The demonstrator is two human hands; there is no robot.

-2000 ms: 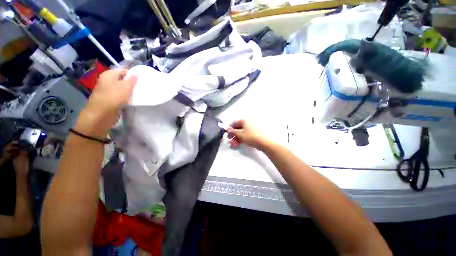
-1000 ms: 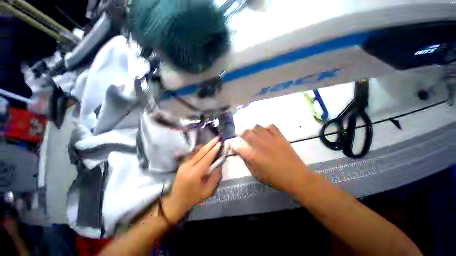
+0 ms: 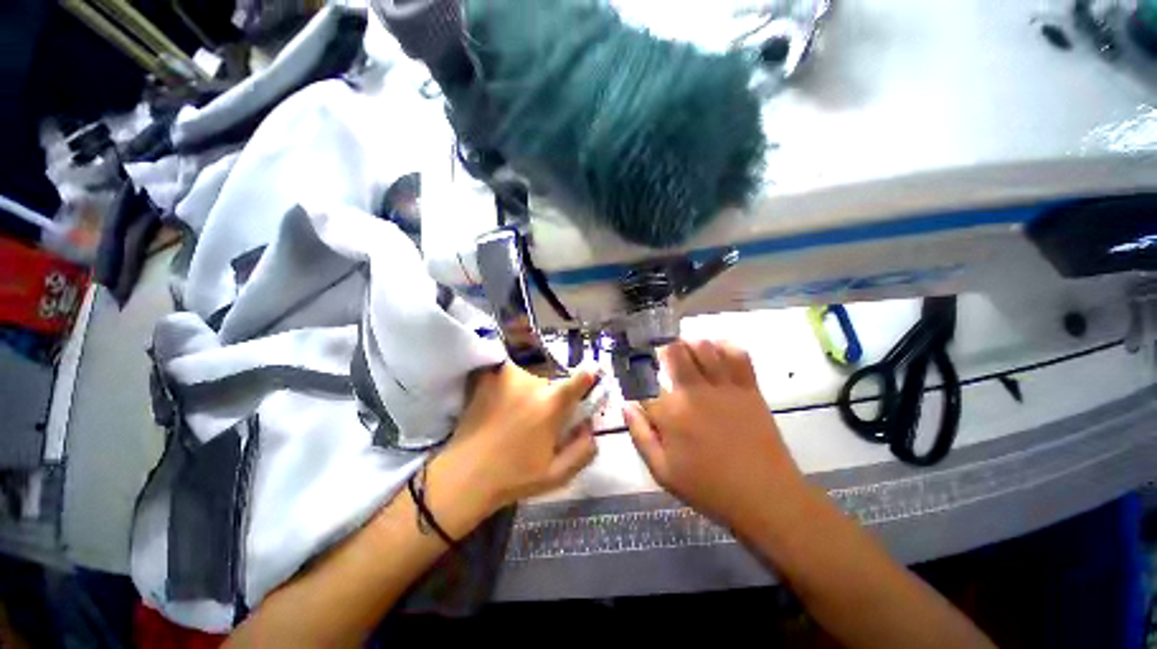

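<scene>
A whitish garment with dark grey panels (image 3: 305, 380) lies bunched left of the needle of the white sewing machine (image 3: 812, 282). My left hand (image 3: 527, 431) holds a small whitish edge of it between thumb and fingers, just left of the presser foot (image 3: 638, 370). My right hand (image 3: 711, 425) is right of the foot, palm down, fingers bent and their tips close to the foot; whether it grips cloth is hidden. A dark grey part of the garment hangs over the table's front edge under my left forearm.
Black shears (image 3: 920, 387) and yellow-green and blue snips (image 3: 835, 335) lie right of my right hand. A teal fluffy cover (image 3: 622, 121) sits on the machine head. The grey front table edge (image 3: 875, 507) bears a scale. A red thing (image 3: 45, 285) is at far left.
Since two seconds ago, the garment has come from the left to the needle. Since one second ago, both hands have stayed near the foot and the view has moved closer to the machine head.
</scene>
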